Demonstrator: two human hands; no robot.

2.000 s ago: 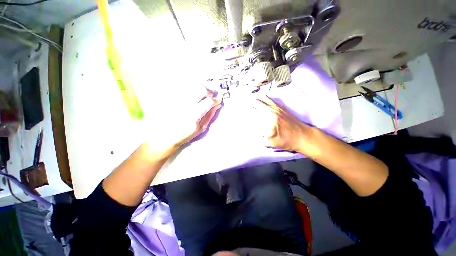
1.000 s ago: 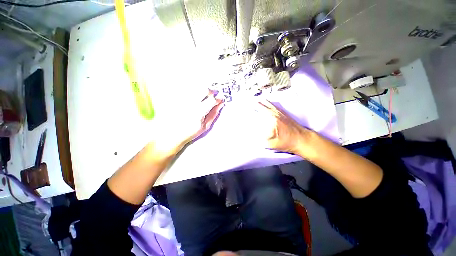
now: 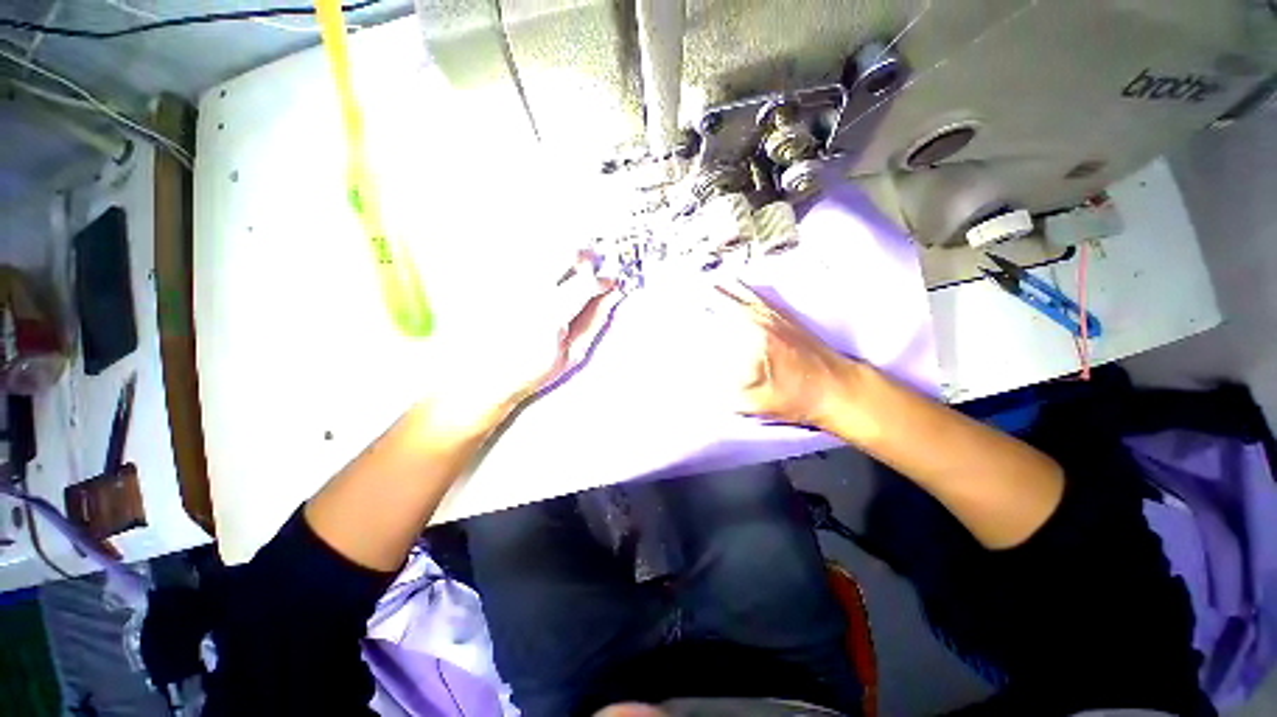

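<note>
A lilac garment panel (image 3: 875,301), nearly white under the lamp, lies on the table under the sewing machine head (image 3: 1036,105). My left hand (image 3: 560,343) is at the panel's left edge, fingertips just left of the needle area (image 3: 637,259). Glare washes out much of this hand. My right hand (image 3: 784,367) rests on the panel right of and below the needle area, fingers pointing towards it, some curled. Glare hides the presser foot, the needle and what the fingertips grip, if anything.
A yellow-green lamp arm (image 3: 385,252) hangs left of my left hand. Blue-handled snips (image 3: 1048,301) and a white round part (image 3: 1000,228) lie right of the panel. A side table with a black phone (image 3: 105,290) is at far left. Lilac cloth (image 3: 441,637) hangs by my lap.
The camera view has shifted slightly, so the machine head and snips appear further left. Both hands keep nearly the same place beside the needle area. No clear cloth movement shows.
</note>
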